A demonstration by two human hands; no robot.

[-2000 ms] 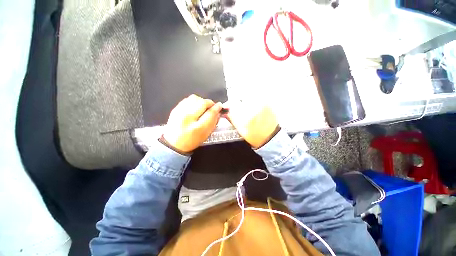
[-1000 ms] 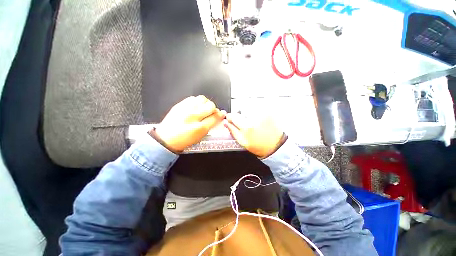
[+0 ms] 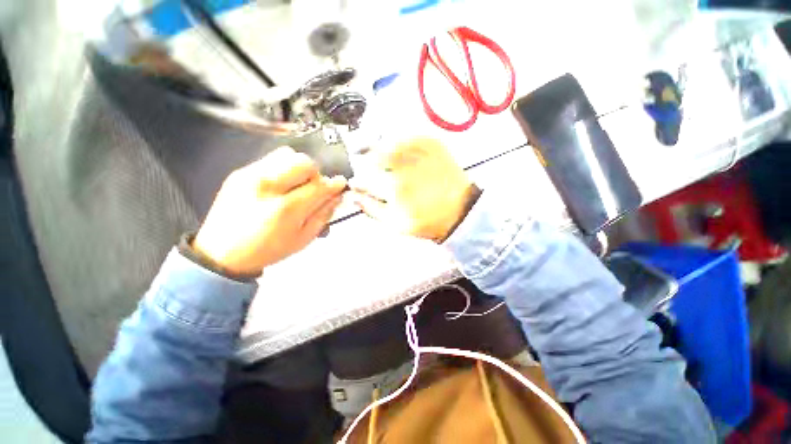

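Observation:
The grey woven garment panel [image 3: 113, 208] lies at the left, with its plain black facing [image 3: 204, 147] on the side towards the machine. My left hand [image 3: 269, 212] pinches the dark cloth edge just below the presser foot [image 3: 331, 134]. My right hand [image 3: 421, 191] is beside it on the white table, fingertips almost meeting the left ones at a small dark bit of the cloth edge. Whether the right fingers grip it is hard to tell in the glare. The sewing machine head [image 3: 260, 87] is blurred above the hands.
Red-handled scissors [image 3: 473, 82] lie right of the foot. A black smartphone [image 3: 577, 152] and keys with a blue fob [image 3: 665, 108] lie further right. The ruler edge [image 3: 347, 316] runs along the table front. A blue bin [image 3: 711, 329] and red stool [image 3: 720, 217] stand at the lower right.
The view has turned and shifted. Both hands have moved up the table, closer to the presser foot, and the cloth has moved with them. The fingertips remain close together.

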